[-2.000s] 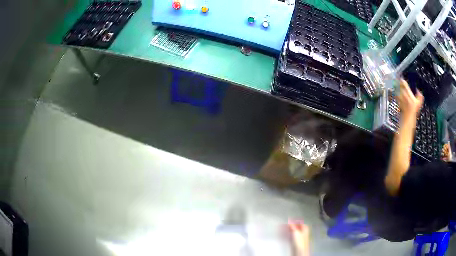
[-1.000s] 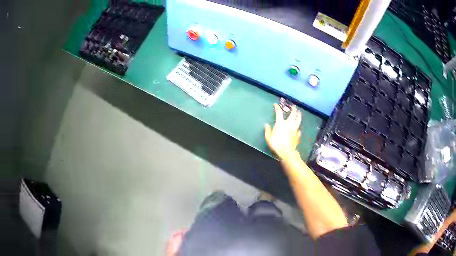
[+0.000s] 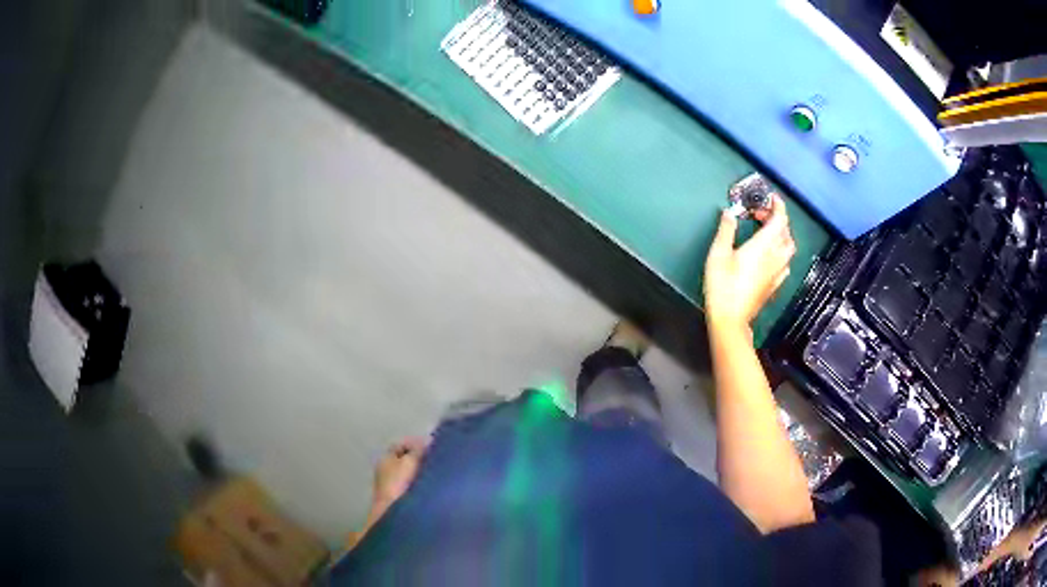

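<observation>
My right hand [image 3: 749, 266] reaches over the green mat, with thumb and fingertips on either side of a small shiny metal part [image 3: 752, 196]. The part is at the front edge of the blue machine panel [image 3: 735, 69], below the green and white buttons. The fingers touch it; whether it is lifted off the mat is hard to tell. My left hand [image 3: 398, 469] hangs low beside my body, small and blurred, and its fingers cannot be made out.
A small-pocket tray [image 3: 530, 67] lies on the green mat [image 3: 620, 161] before the panel. Stacked black trays [image 3: 941, 310] stand right of the machine. A brown carton [image 3: 247, 537] and a white-and-black box [image 3: 78, 333] are on the floor. Another person's hand shows at bottom right.
The view has shifted, with the bench now farther up. My right hand is still at the metal part, its fingertips now closer around it. My left hand shows more clearly beside my body.
</observation>
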